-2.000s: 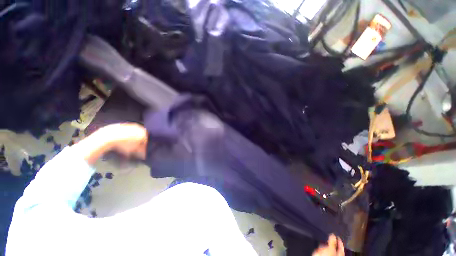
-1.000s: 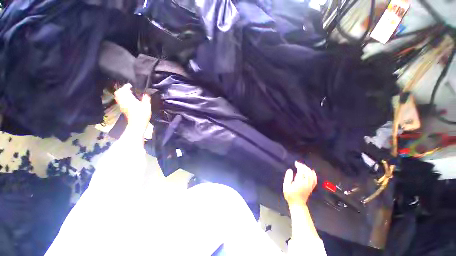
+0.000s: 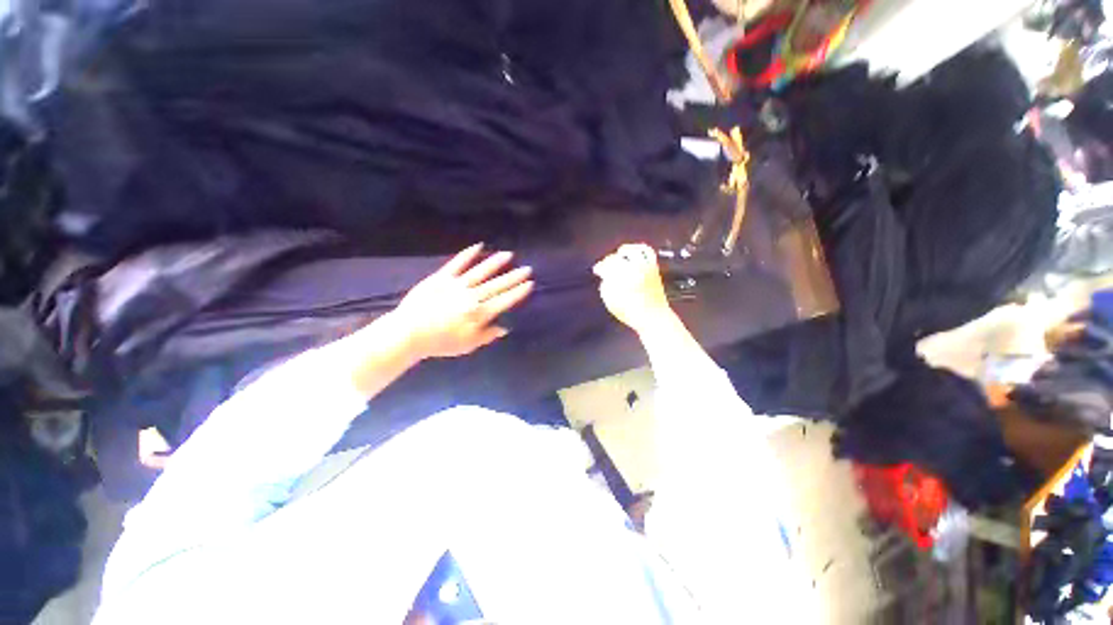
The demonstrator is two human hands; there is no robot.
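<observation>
A dark garment (image 3: pixel 305 293) lies lengthwise over the dark padded board, with folds and a sheen at its left part. My left hand (image 3: pixel 464 305) rests on it, palm down, fingers spread and holding nothing. My right hand (image 3: pixel 632 283) is closed at the handle end of the small dark iron (image 3: pixel 690 271), just past the garment's right end. The iron is hard to make out against the board; its soleplate is hidden. The board's pale wooden right end (image 3: pixel 808 266) shows.
A tan hose (image 3: pixel 734 171) runs up from the iron. A large dark garment heap (image 3: pixel 366 110) lies behind the board. More dark cloth (image 3: pixel 940 195) is piled at the right. A red bundle (image 3: pixel 903 498) and a wooden-edged box (image 3: pixel 1052 479) stand lower right.
The view has swung to the right. My left hand has left the garment's left end and lies flat near its right part. My right hand, open before, has closed at the iron.
</observation>
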